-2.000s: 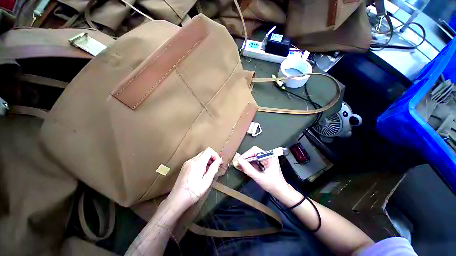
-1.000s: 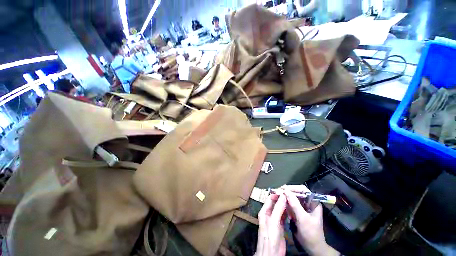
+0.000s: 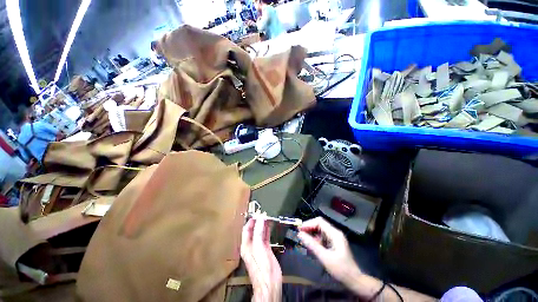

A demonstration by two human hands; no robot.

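A tan bag body [image 3: 177, 218] with a broad rounded panel fills the lower left. A pale pen-like tool [image 3: 284, 220] lies level between my hands at the bag's right edge. My left hand [image 3: 261, 256] has its fingers raised and close together, with the tool's left end at the fingertips. My right hand [image 3: 327, 245] pinches the tool's right end. A small silver-coloured buckle [image 3: 255, 207] shows just above my left fingertips. The exact grip of the left fingers is partly hidden.
A blue crate [image 3: 436, 138] of grey-tan pieces stands upper right, above an open cardboard box [image 3: 466, 248]. A white roll [image 3: 268, 145], a power strip [image 3: 240, 144], an animal-faced fan [image 3: 341, 159] and a red item [image 3: 342, 206] lie beyond my hands. Tan bags [image 3: 224, 88] are piled behind.
The view has swung up and right, bringing in the crate and box. My hands went from the bag's edge to together on the tool, and are now farther apart along it.
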